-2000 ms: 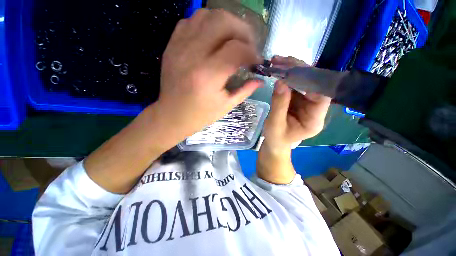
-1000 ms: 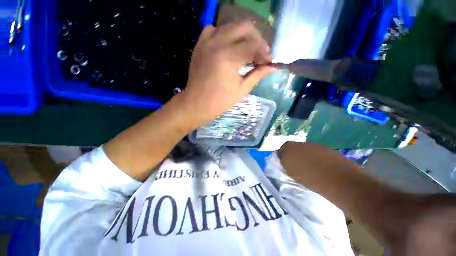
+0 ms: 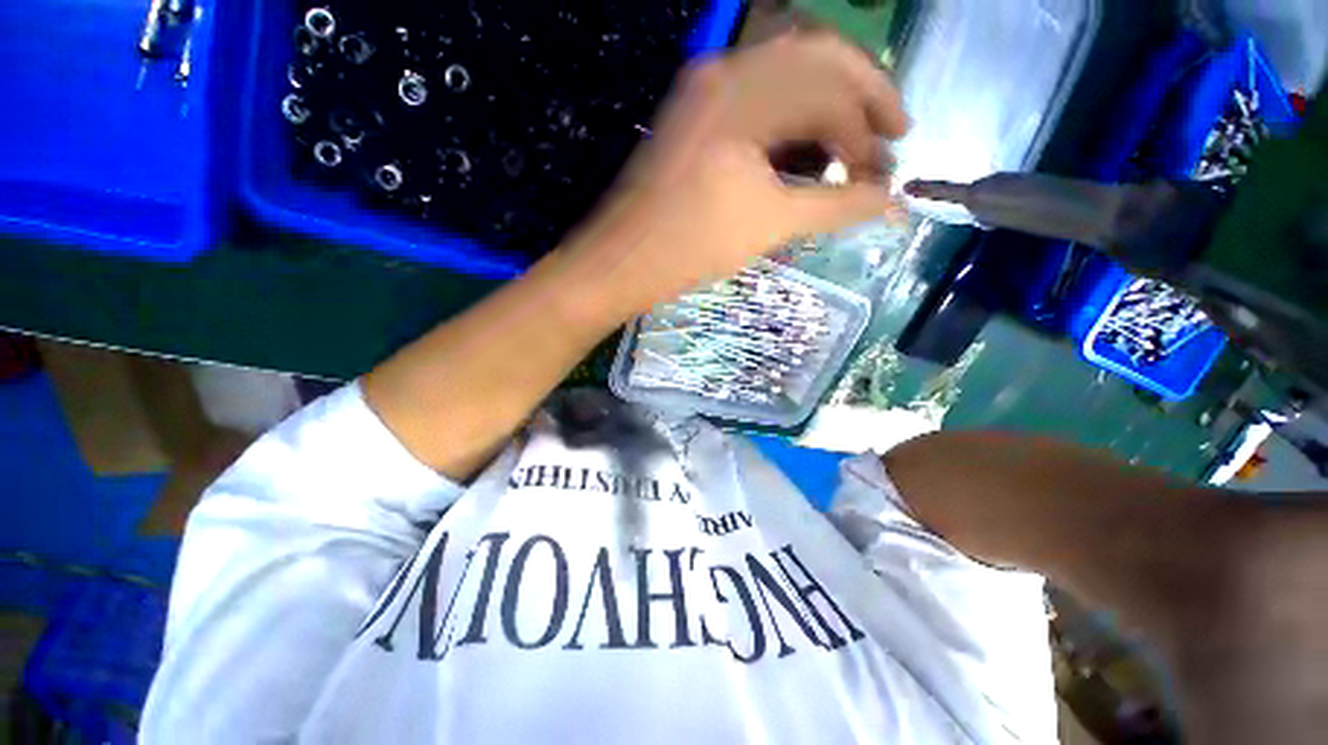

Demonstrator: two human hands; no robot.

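My left hand (image 3: 750, 153) is blurred, its thumb and fingers curled close together at the tip of the grey metal bar (image 3: 1041, 205). A small bright spot shows inside the curl; whether the fingers pinch a part cannot be told. My right forearm (image 3: 1078, 531) reaches to the right edge, and the hand is cut off there. A clear tray (image 3: 859, 328) full of silver pins (image 3: 743, 342) lies just beyond my shirt, below my left hand. The dark-green press body (image 3: 1282, 248) is at the right, behind the bar.
A large blue bin (image 3: 364, 233) with scattered rings (image 3: 412, 89) is at upper left, beside another blue bin (image 3: 102, 218). A long clear box (image 3: 990, 88) is beyond the bar. Blue containers (image 3: 1158, 338) of pin-like parts stand at right. A dark block (image 3: 947, 317) sits right of the tray.
My right hand has left the bar's tip and gone out past the right edge. My left hand stays by the tip. The whole view has shifted, so the bench things appear further right and lower.
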